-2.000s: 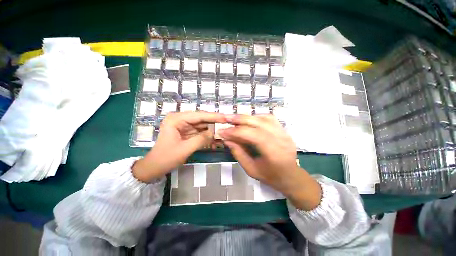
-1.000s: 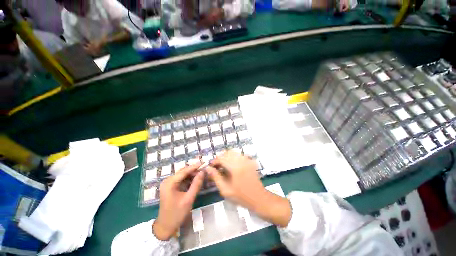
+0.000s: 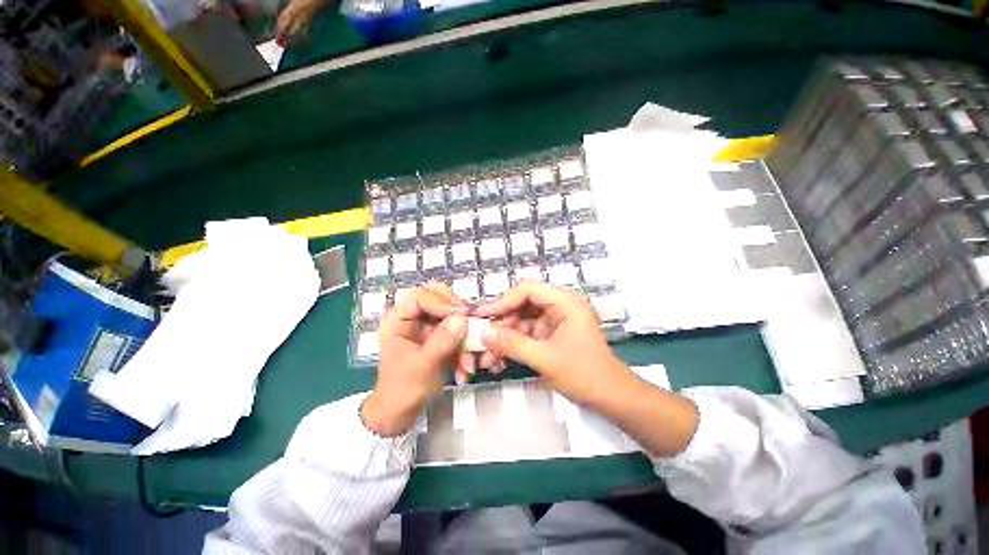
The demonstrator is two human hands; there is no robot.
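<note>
A small pale rectangular part (image 3: pixel 475 334), perhaps a pouch cell, is held between my two hands, above the front edge of the blister tray. My left hand (image 3: pixel 418 345) pinches its left side with thumb and fingers. My right hand (image 3: pixel 548 334) pinches its right side. The fingers hide most of it. The clear blister tray (image 3: pixel 464 224) lies behind my hands with rows of white and silvery parts. The release liner sheet (image 3: pixel 504 426) lies flat in front of me, with grey rectangles and white areas; my right forearm crosses above its right part.
Loose white paper (image 3: pixel 244 314) is piled at left beside a grey pad piece (image 3: pixel 332 268) and a blue box (image 3: pixel 81 358). White sheets (image 3: pixel 662 233) cover the tray's right edge. Spare pad sheets (image 3: pixel 775 244) and a tall tray stack (image 3: pixel 911 228) stand right. Another person's hand (image 3: pixel 295 20) shows across the divider.
The view has swung up, then partly back down. Both hands stay together over the tray's front. The small part now shows its pale face between the thumbs.
</note>
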